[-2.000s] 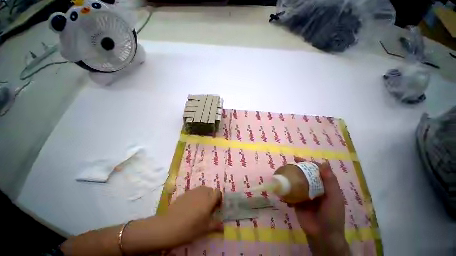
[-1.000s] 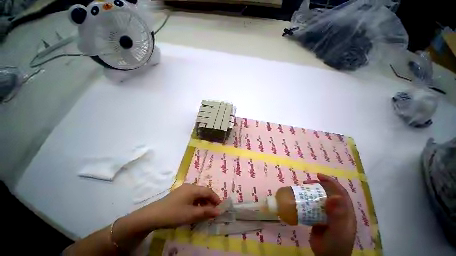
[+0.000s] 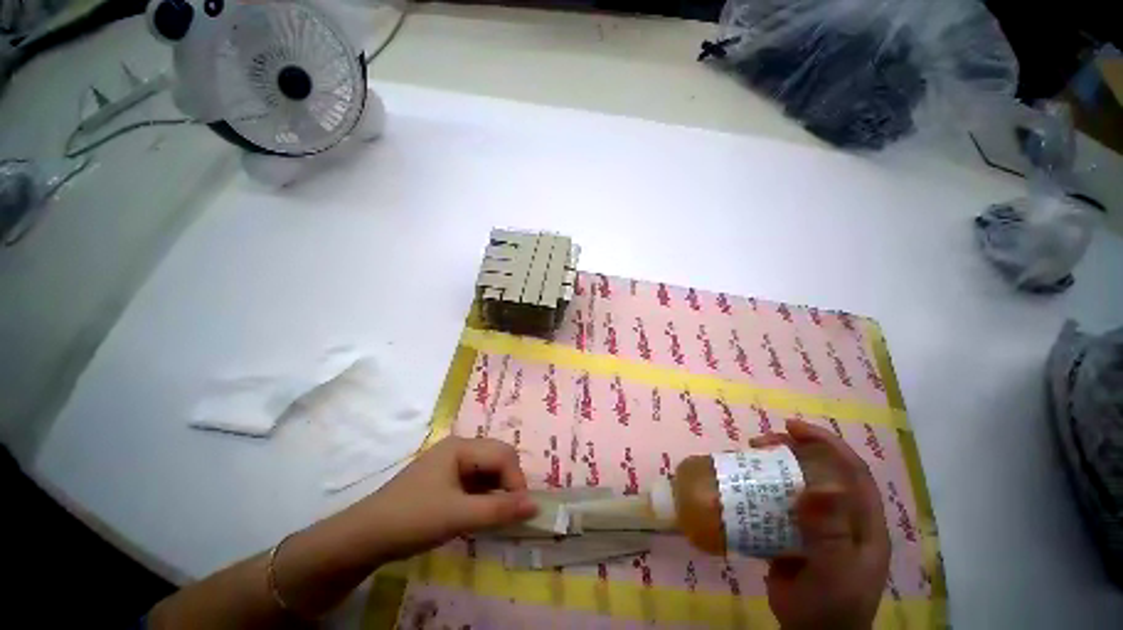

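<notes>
My right hand [image 3: 837, 529] is closed around the glue bottle [image 3: 743, 502], which lies sideways with amber liquid, a white label and its pale nozzle pointing left. The nozzle is over the grey-beige fabric strips [image 3: 591, 549] at the near part of the pink printed board [image 3: 739, 351]. My left hand [image 3: 474, 498] pinches a grey-beige strip between thumb and fingers near the nozzle tip; a small pale end shows beside the fingertips. Whether the nozzle touches it is unclear. A neat stack of short pieces [image 3: 527, 277] sits at the board's far left corner.
A crumpled white cloth or tissue [image 3: 277, 400] lies left of the board. A panda-shaped fan [image 3: 289, 86] stands at the far left. Clear bags of dark pieces lie at the far right [image 3: 856, 74] and right [image 3: 1034, 240]; another dark bag is at the right edge [image 3: 1090, 406].
Since two seconds ago, my left hand has lifted a strip end to the nozzle, and the bottle has turned more level and nearer. Over the last second both hands have moved little.
</notes>
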